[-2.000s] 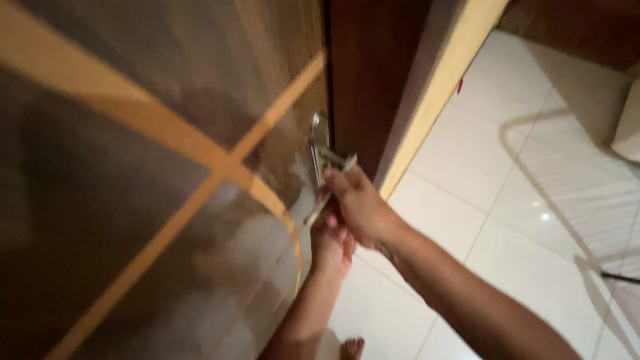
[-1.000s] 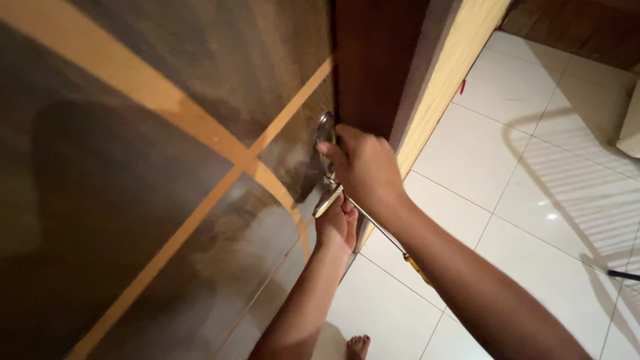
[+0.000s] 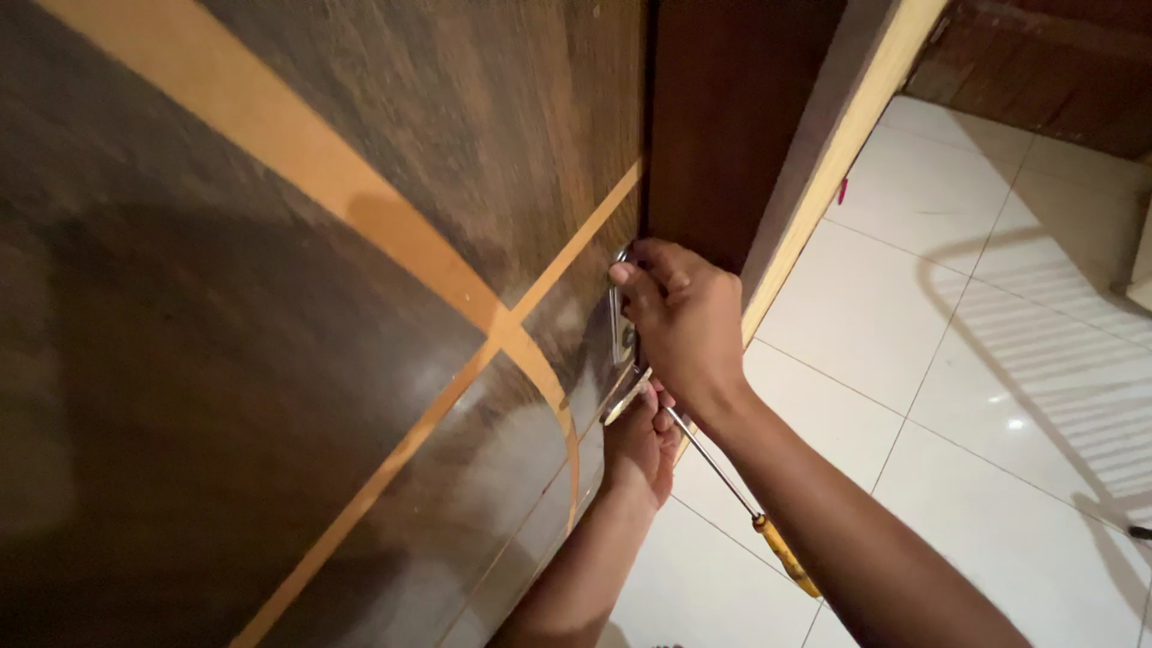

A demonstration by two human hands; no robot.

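Observation:
A dark wooden door (image 3: 270, 297) with orange inlay strips fills the left. Near its edge is a metal door handle plate (image 3: 621, 328). At the plate's upper end is my right hand (image 3: 684, 315), thumb and fingers bent close together; whether they grip the plate or a small part is hidden. Below it, my left hand (image 3: 639, 441) holds a screwdriver with a yellow handle (image 3: 786, 556) by its metal shaft, the handle pointing down to the right. A flat metal piece (image 3: 626, 397), perhaps a second plate or lever, lies against the left fingers.
A dark brown door frame (image 3: 729, 117) with a pale wooden edge (image 3: 832, 171) stands right of the door. Beyond it is a white tiled floor (image 3: 837, 306) with a rack-like shadow. A small red object (image 3: 842, 191) lies beside the frame.
My right hand has moved up to the plate's upper end since the earliest frame. The screwdriver's yellow handle, out of sight there, now shows below the right forearm.

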